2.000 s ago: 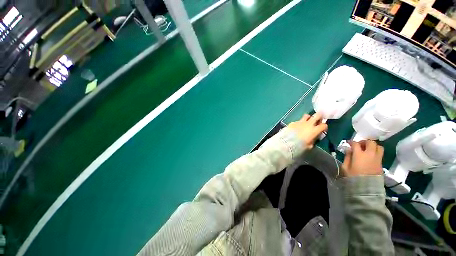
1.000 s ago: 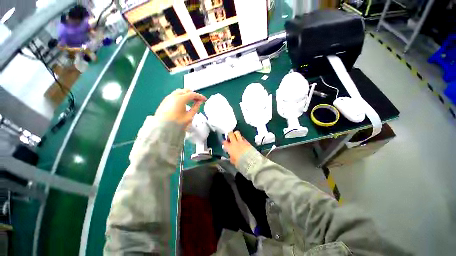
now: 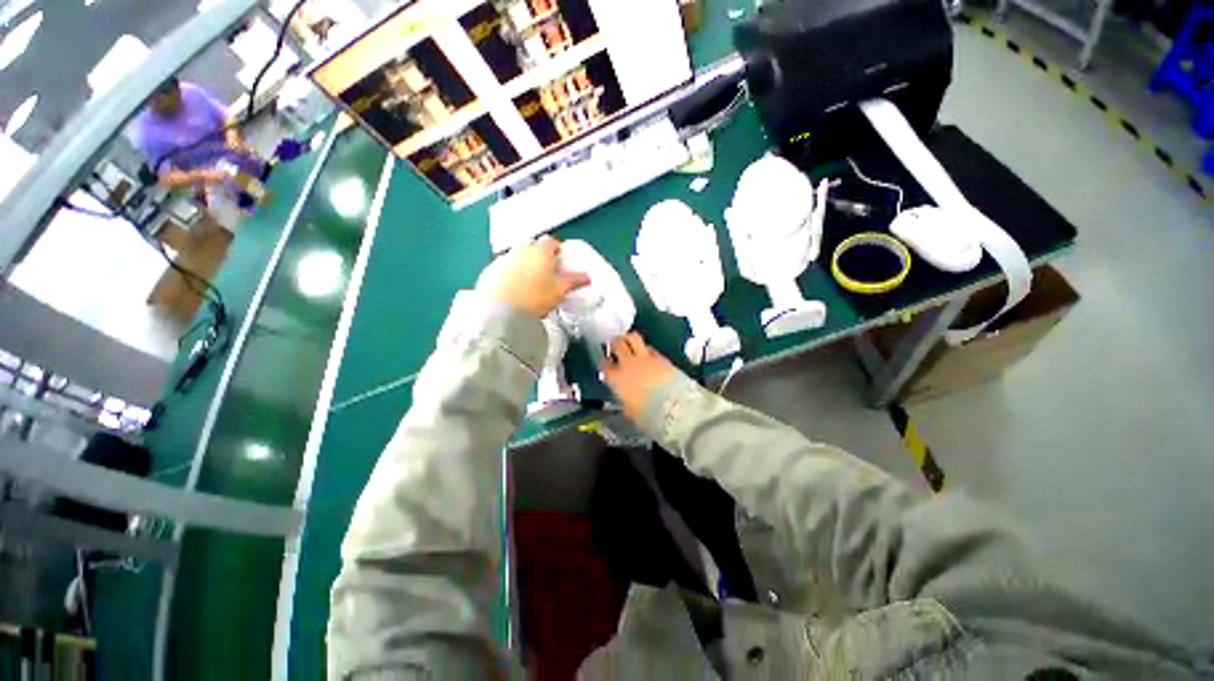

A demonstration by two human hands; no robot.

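Four white security cameras stand in a row on the green bench. The leftmost (image 3: 554, 386) is partly hidden behind my left hand and forearm. My left hand (image 3: 535, 277) has thumb and fingers on the head of the second camera (image 3: 602, 303). My right hand (image 3: 636, 370) is at the foot of this second camera, fingers bent, and hides the foot; what lies between the fingers does not show clearly. The third camera (image 3: 682, 266) and fourth camera (image 3: 775, 226) stand untouched to the right.
A monitor (image 3: 511, 83) shows four pictures above a white keyboard (image 3: 586, 186). At right are a black label printer (image 3: 852, 80), yellow tape roll (image 3: 871, 264), white mouse (image 3: 937, 238) and label strip (image 3: 919, 157). A person (image 3: 187, 131) in purple is beyond the green conveyor (image 3: 253, 439).
My left hand has moved right and down from above the leftmost camera onto the second camera's head. My right hand stays at the second camera's foot. The view first swung toward the monitor, then shifted slightly.
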